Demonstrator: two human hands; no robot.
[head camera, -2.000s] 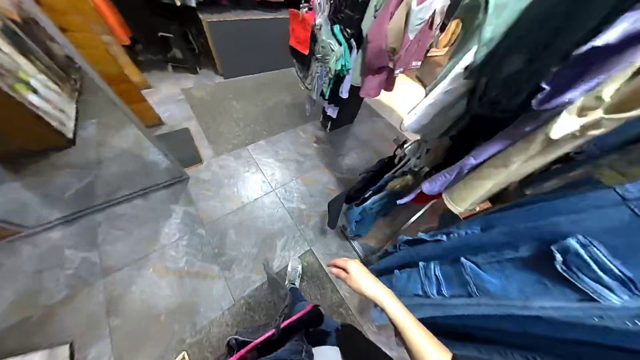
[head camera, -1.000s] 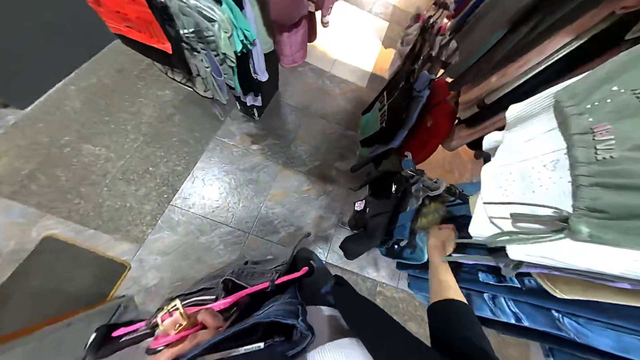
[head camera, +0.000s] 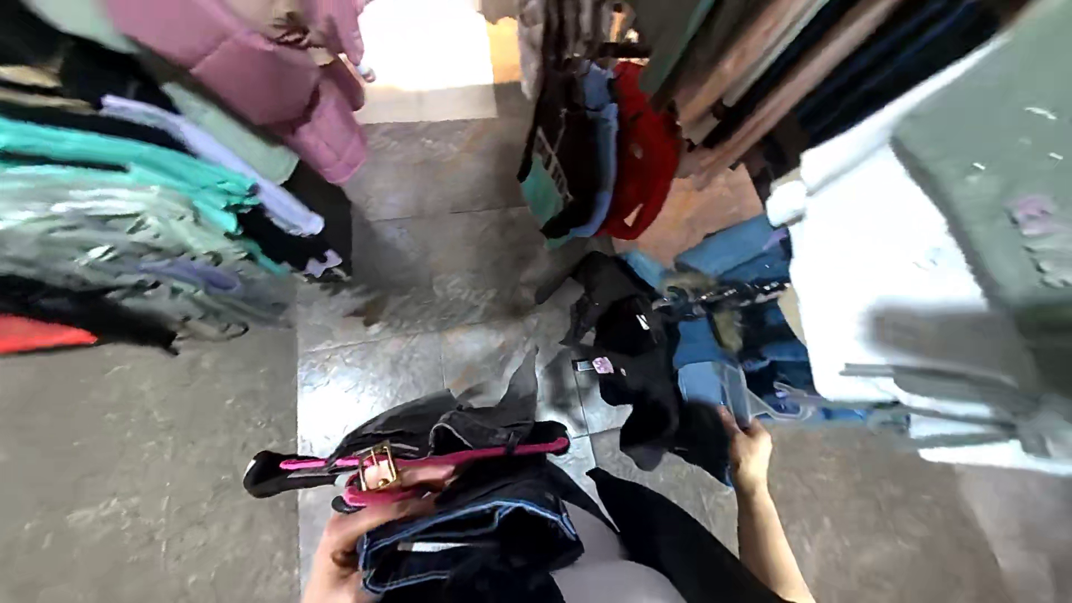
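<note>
My left hand (head camera: 368, 519) is closed around a bundle of folded clothes at the bottom left. The bundle has dark blue jeans (head camera: 477, 536) with a pale label, a dark grey garment and a pink belt (head camera: 502, 450) with a gold-coloured buckle (head camera: 378, 467). My right hand (head camera: 749, 448) grips what looks like a clear plastic hanger (head camera: 737, 398) at the lower edge of the right-hand rack. Black garments (head camera: 636, 360) hang just left of it, and blue denim (head camera: 699, 343) lies behind. Part of my right fingers is hidden by the hanger and cloth.
On the right hang white (head camera: 896, 276) and grey-green tops (head camera: 997, 167). Further off, a red garment (head camera: 645, 151) hangs beside dark ones. Pink (head camera: 251, 75) and turquoise clothes (head camera: 117, 151) fill a rack at the left. A tiled floor (head camera: 385, 360) runs between the racks.
Two seconds ago my right hand was apart from the hanging clothes; now it grips something at the rack. My left hand still holds the bundle, as one second ago. The view has swung right.
</note>
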